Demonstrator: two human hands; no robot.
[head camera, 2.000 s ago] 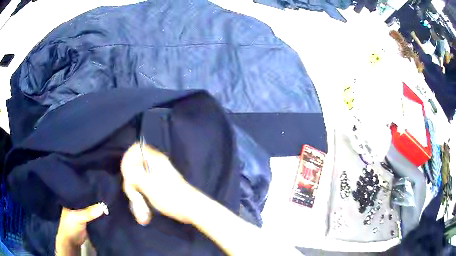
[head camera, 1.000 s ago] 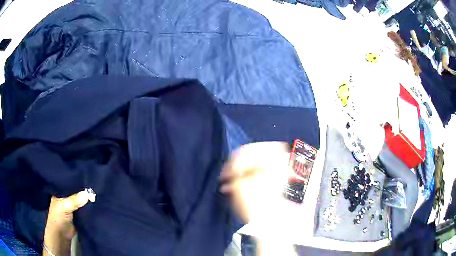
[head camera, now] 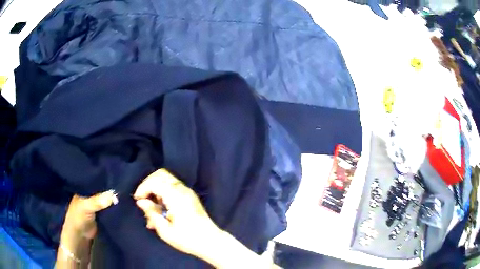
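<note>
The dark navy coat shell (head camera: 231,136) lies bunched in front of me, with a flat strip of the same cloth standing out near its middle. My left hand (head camera: 79,223) grips the cloth at lower left, thumb on top. A small shiny silver-white piece (head camera: 115,197) shows at the thumb tip. My right hand (head camera: 176,207) is just right of it over the cloth, thumb and forefinger pinched on a tiny thin thing that looks like a needle. A small bluish thing shows in its curled fingers. No thread can be made out.
Blue lining (head camera: 237,47) spreads behind the shell. A red-edged phone (head camera: 340,178) lies right of the coat. Farther right, a grey cloth (head camera: 368,210) carries black and silver fasteners (head camera: 400,202), with a clear bag (head camera: 431,210) and red box (head camera: 445,160) beside it. A blue crate (head camera: 18,247) is at lower left.
My right hand first moved from the cloth out toward the phone, then came back over the cloth near my left thumb. My left hand keeps its hold. The camera view has shifted slightly.
</note>
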